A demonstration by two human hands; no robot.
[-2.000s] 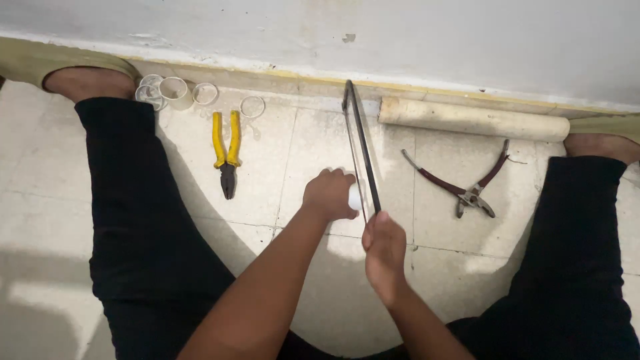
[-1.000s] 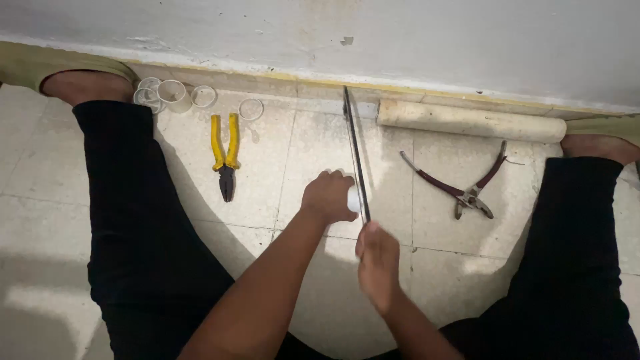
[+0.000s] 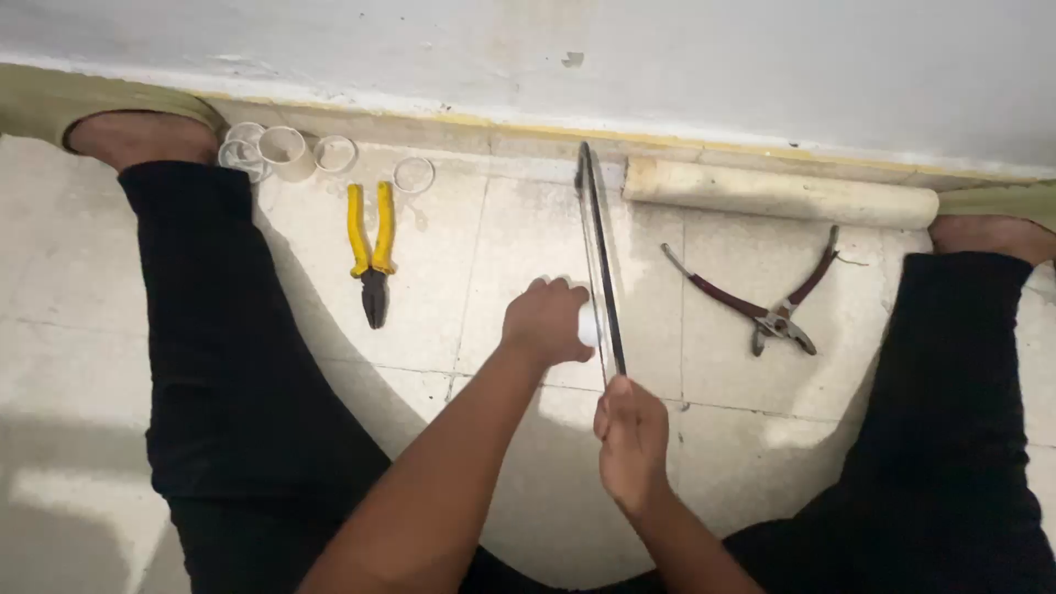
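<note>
My left hand (image 3: 546,323) is closed around a short white pipe piece (image 3: 588,324) on the tiled floor between my legs; most of the piece is hidden under the fingers. In my right hand (image 3: 634,441) is the handle end of a hacksaw (image 3: 606,272), its frame pointing away from me to the wall. The saw's thin blade runs close along the right end of the pipe piece; whether it touches is hard to tell. Yellow-handled combination pliers (image 3: 373,252) lie left of my left hand. Slip-joint pliers (image 3: 777,322) with dark red grips lie spread open at the right.
Several cut white pipe rings (image 3: 334,154) and a short pipe section (image 3: 286,153) sit by the wall at upper left. A long off-white pipe (image 3: 780,192) lies along the wall's foot at upper right. My black-trousered legs stretch out on both sides, feet near the wall (image 3: 528,58).
My right hand and the hacksaw have shifted slightly back and forth and the frame's tilt has varied. My left hand stays at the same spot on the pipe piece.
</note>
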